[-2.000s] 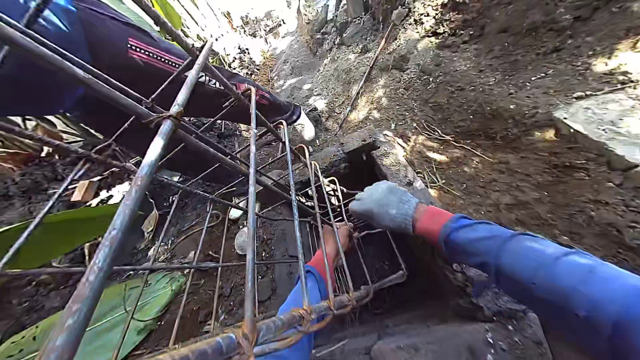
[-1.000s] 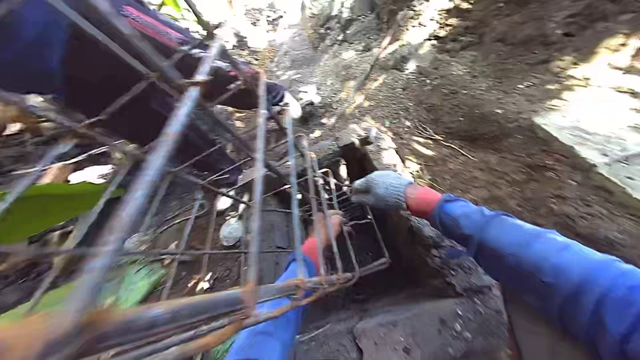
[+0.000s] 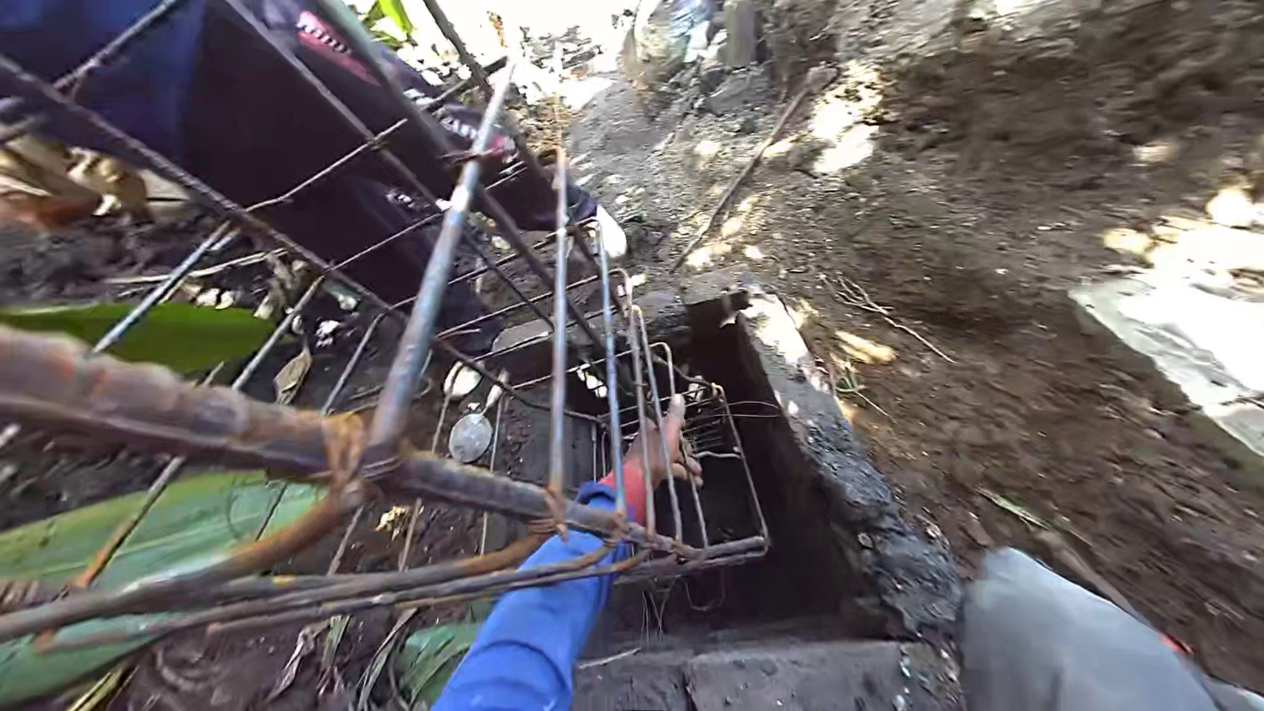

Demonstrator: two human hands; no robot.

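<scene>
A rebar cage (image 3: 425,286) of long bars and wire-tied stirrups slants across the left and middle. The stirrups at its far end (image 3: 726,449) sit over a dark square pit (image 3: 790,533). My left hand (image 3: 667,449), bare, reaches in among these stirrups with one finger pointing up; whether it grips a bar is hidden. Thin tie wires stick out near it. At the bottom right is my right hand (image 3: 1057,632) in a grey glove, large and blurred, away from the cage. Its fingers cannot be made out.
Another person in dark trousers (image 3: 286,128) stands beyond the cage, one light shoe (image 3: 610,235) near the pit. The pit has a rough concrete rim (image 3: 839,454). Right of it lie bare soil and a pale slab (image 3: 1195,346). Green leaves (image 3: 138,331) lie at left.
My right hand has left the stirrups over the pit and moved to the lower right. My left hand remains among the stirrups. The view has shifted closer to the cage.
</scene>
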